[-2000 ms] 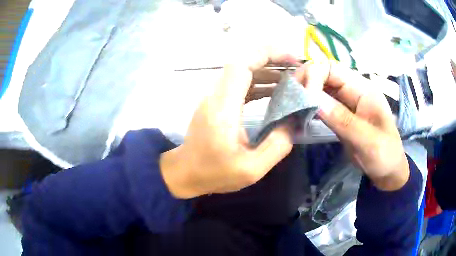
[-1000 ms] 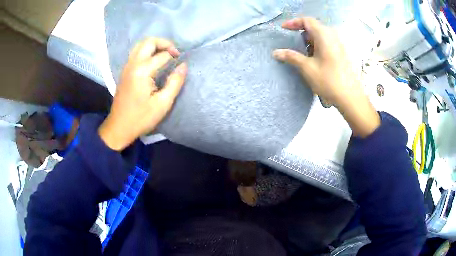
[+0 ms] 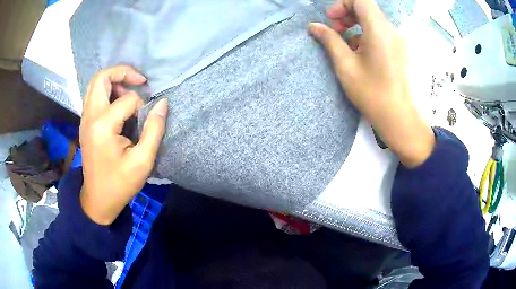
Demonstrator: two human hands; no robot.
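The grey main panel [image 3: 254, 113] lies over the white table and its front edge. A smoother, paler grey piece [image 3: 186, 34] lies along its upper side, with a slanting folded edge between them. My left hand [image 3: 116, 141] pinches the cloth at the lower left end of that fold, between thumb and fingers. My right hand [image 3: 376, 73] is at the upper right end, its thumb on the panel and its fingers curled; whether it grips the cloth is unclear.
The white machine [image 3: 486, 62] stands at the right. Scissors with yellow and green handles [image 3: 492, 183] lie at the far right. A ruled strip [image 3: 351, 221] runs along the table's front edge. A blue plastic basket [image 3: 141, 226] is below left.
The view has moved closer, and the panel looks larger. My left hand sits further left and lower in the picture, still at the fold's end. My right hand stays at the upper right.
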